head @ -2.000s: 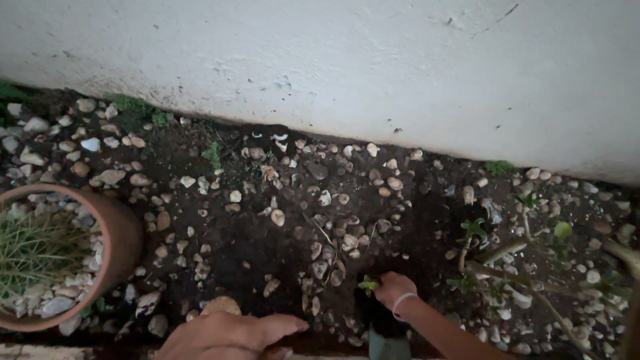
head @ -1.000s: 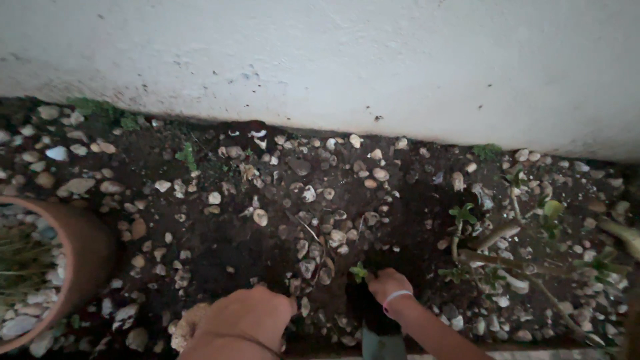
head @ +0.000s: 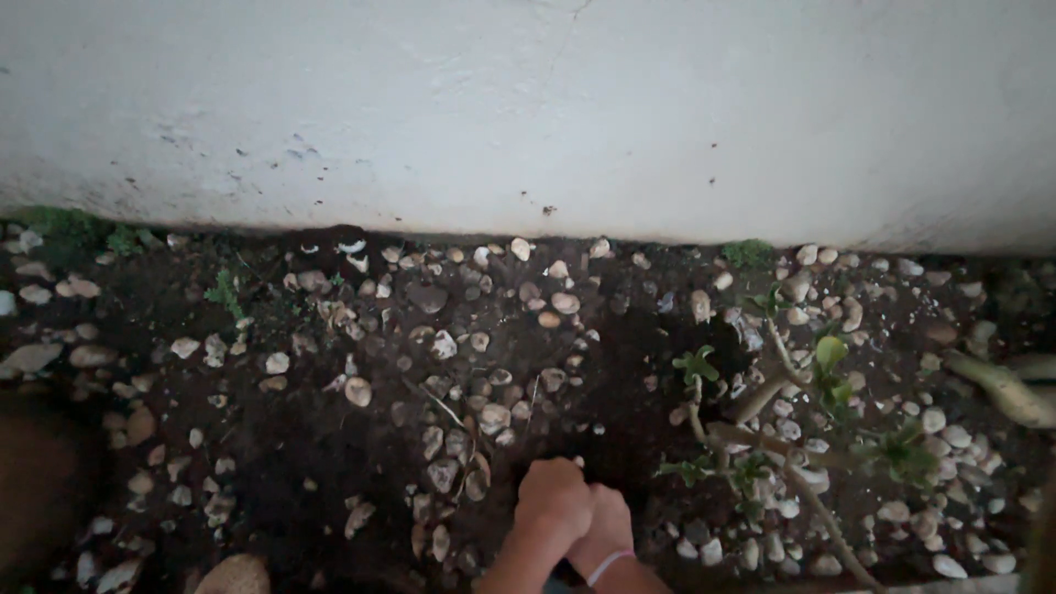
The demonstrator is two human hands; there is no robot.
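My left hand point(head: 553, 503) and my right hand point(head: 606, 528) are side by side and touching, low in the view right of centre, over dark soil point(head: 627, 437). A pale band circles my right wrist. The backs of both hands hide their fingers, so what they hold cannot be seen. Pebbles point(head: 495, 418) and a dry twig point(head: 441, 402) lie just beyond and left of my hands. The small green plant seen earlier at my right fingertips is hidden.
A branching leafy plant point(head: 763, 441) stands right of my hands among pebbles. A white wall point(head: 528, 115) runs behind the bed, with low green weeds point(head: 747, 253) at its foot. A large rounded stone point(head: 235, 575) lies at the lower left, and a blurred brown shape point(head: 37, 487) is at the left edge.
My left hand has moved right and now meets my right hand, which earlier held the small plant's leaves at the soil. The view has shifted, with the terracotta pot mostly out of it.
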